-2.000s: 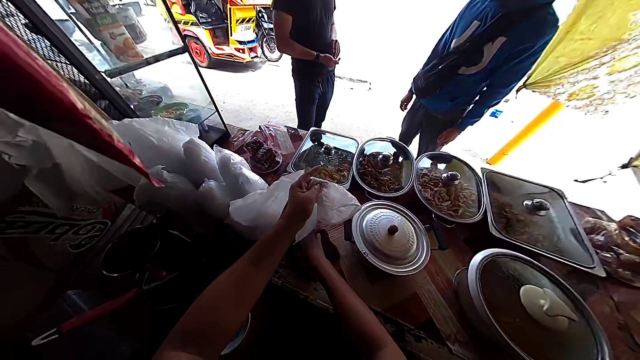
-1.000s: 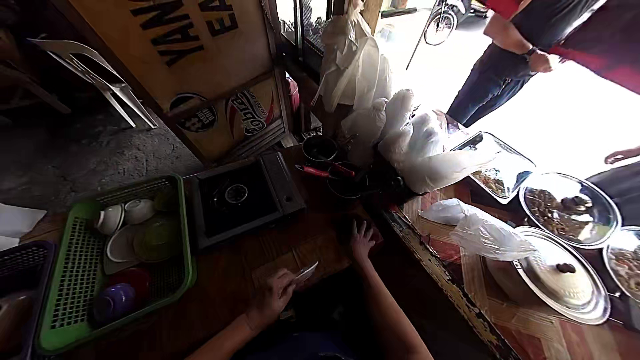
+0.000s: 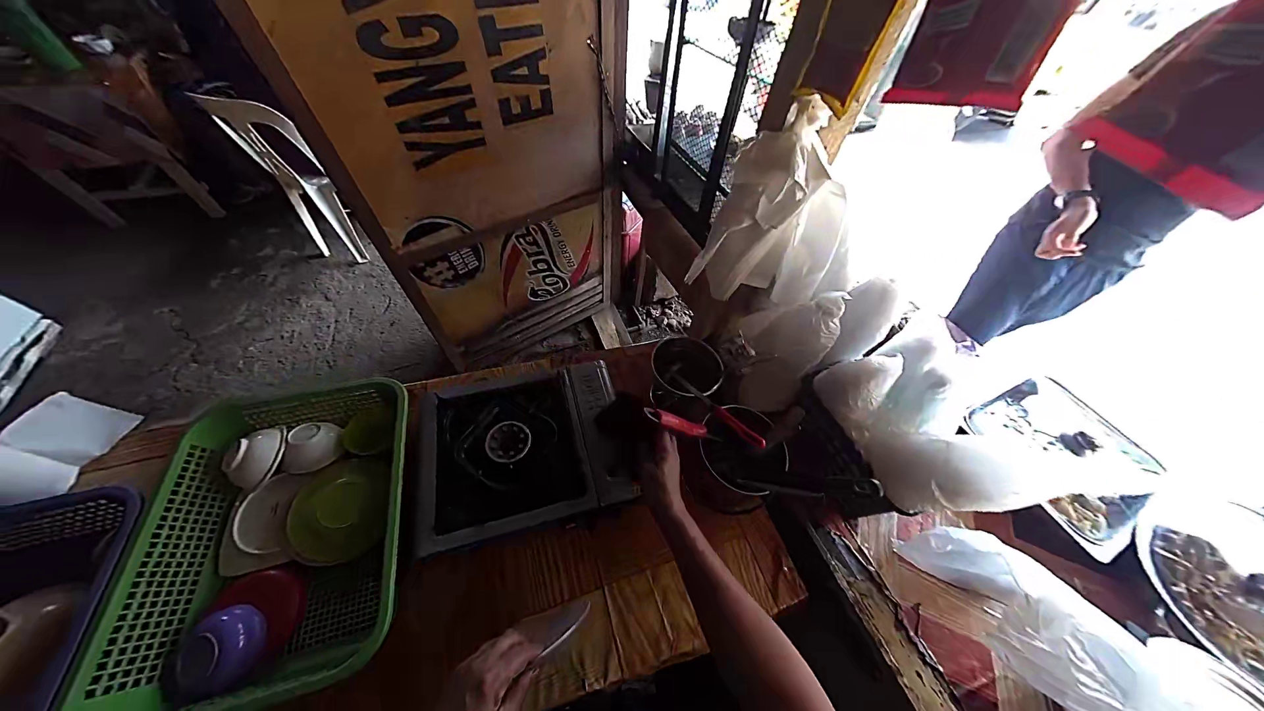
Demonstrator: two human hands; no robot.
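Note:
My left hand (image 3: 499, 673), low in the view, holds a thin, pale, shiny utensil (image 3: 563, 632) that points up and right; whether it is a knife or a spoon is not clear. My right hand (image 3: 662, 469) reaches over the table and has its fingers around the red handle of a utensil (image 3: 676, 425) whose black head lies to the left, by the stove's edge. A second red handle (image 3: 739, 429) rests across the pots just right of it. The portable gas stove (image 3: 509, 454) stands left of my right hand. A dark pot (image 3: 686, 367) and a pan (image 3: 743, 464) are beside the hand.
A green plastic basket (image 3: 397, 513) with bowls and plates sits left of the stove, beside a blue basket (image 3: 123, 543). White plastic bags (image 3: 889, 395) and food trays (image 3: 1136, 454) are at right. A wooden signboard (image 3: 513, 178) stands behind. A person (image 3: 1106, 197) stands outside.
My right hand, flat on the table one second ago, has moved forward and taken hold of the red-handled utensil. The view has swung left since the first frame.

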